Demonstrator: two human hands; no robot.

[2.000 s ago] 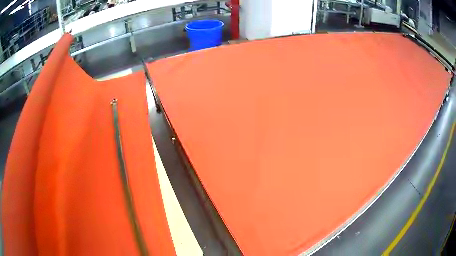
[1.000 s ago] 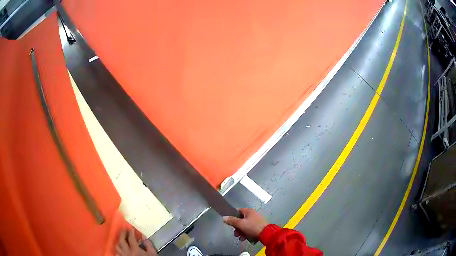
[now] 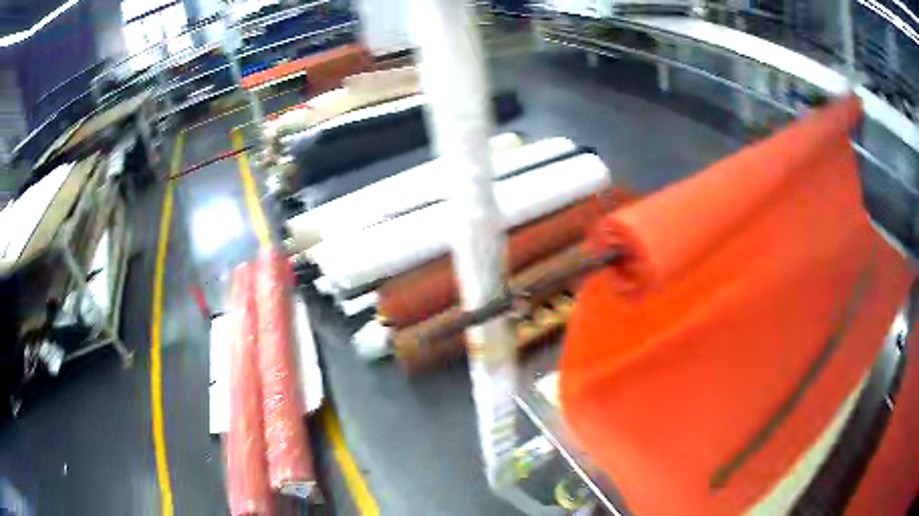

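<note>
The orange material [image 3: 695,353] hangs from the thick orange roll [image 3: 746,191] at the right and lies over the table end. A dark spindle [image 3: 544,282] sticks out of the roll's near end. A long narrow dark bar [image 3: 791,403] lies across the material. A pale strip [image 3: 821,459] shows along the material's edge at the lower right. Another piece of orange material [image 3: 892,474] is cut off by the lower right corner. Neither my left hand nor my right hand is in view. The picture is blurred by motion.
A white post [image 3: 469,191] stands in front of stacked white, dark and brown rolls [image 3: 423,232]. Two wrapped reddish rolls [image 3: 264,383] lie on the floor on something white. Yellow lines [image 3: 159,353] run along the grey floor. A rack [image 3: 96,272] stands at the left.
The view has swung left from the table and floor aisle to the roll's end and stored rolls. Both hands, seen one second ago with the right holding the long dark bar, have left the picture.
</note>
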